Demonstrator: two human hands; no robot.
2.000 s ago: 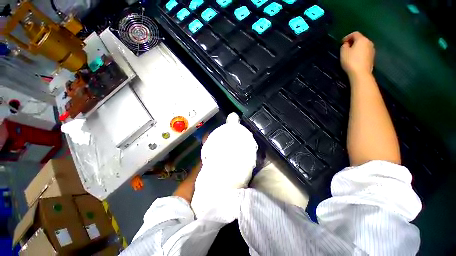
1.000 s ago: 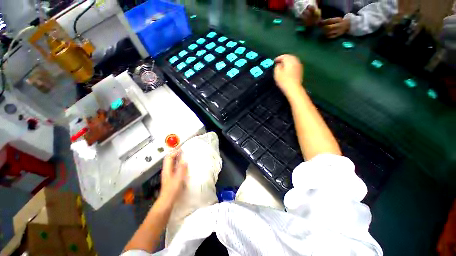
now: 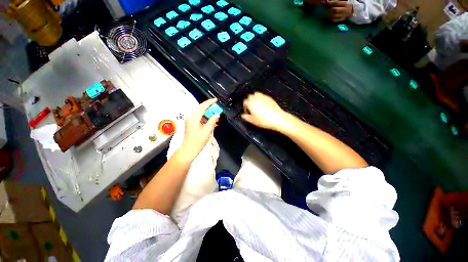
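Note:
My left hand (image 3: 196,130) is shut on a turquoise housing (image 3: 213,110), held at the fingertips above the gap between the machine and the trays. My right hand (image 3: 262,111) is over the near black tray (image 3: 308,102), fingers curled; whether it holds anything cannot be told. The far black tray (image 3: 218,69) holds rows of turquoise housings in its upper pockets. Another turquoise housing (image 3: 95,90) sits on the copper-brown and dark fixture (image 3: 77,128) on the white machine.
The white machine base (image 3: 167,97) has a red emergency stop button (image 3: 167,127) at its front edge. A fan (image 3: 126,43) stands behind. The green conveyor (image 3: 328,64) at right carries spaced turquoise parts. A coworker's hand (image 3: 338,10) is across it. Cartons (image 3: 23,220) stand on the floor at lower left.
My right hand has come back from the far tray's right corner to the near tray. My left hand has risen from my lap and now shows a housing. The view has tilted down.

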